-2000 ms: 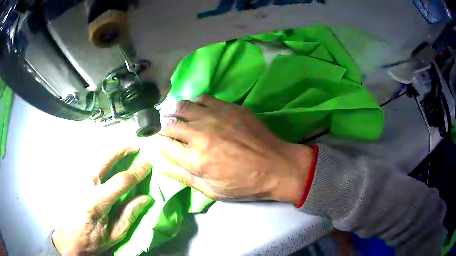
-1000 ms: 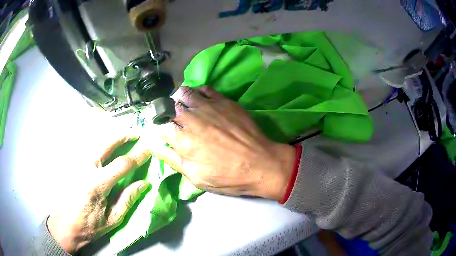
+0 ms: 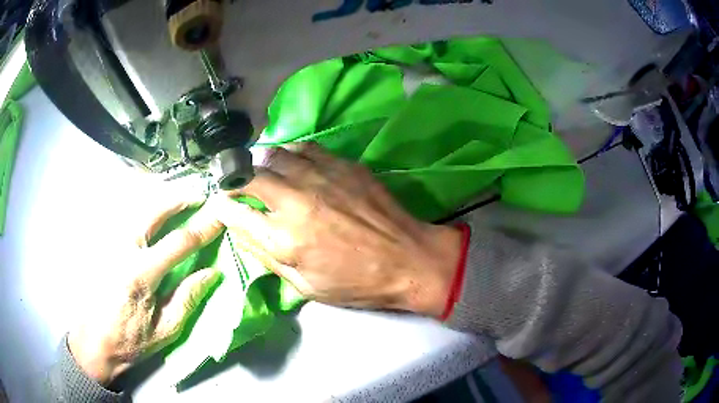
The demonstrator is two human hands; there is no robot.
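Note:
The bright green cloth (image 3: 441, 130) lies in folds under the machine arm, and part of it runs beneath both hands to the table's front edge. My left hand (image 3: 154, 291) presses on the cloth at the lower left, fingers spread, with cloth showing between thumb and forefinger. My right hand (image 3: 339, 228) lies over the cloth just right of the needle area, fingertips partly lost in glare. The sewing machine's dark round knob (image 3: 234, 167) is right above the fingers. The needle and presser foot are washed out by the lamp and hard to tell.
The white machine head (image 3: 378, 35) with blue lettering spans the top. A tan-brown cylinder (image 3: 195, 27) hangs on its front. A narrow green strip (image 3: 9, 149) lies at the left table edge. Dark cloth (image 3: 686, 291) and a blue thing (image 3: 571, 386) are at the lower right.
The green cloth near the needle has shifted slightly, and a raised edge now shows above my right hand. Both hands keep nearly the same pose. The camera view has shifted a little.

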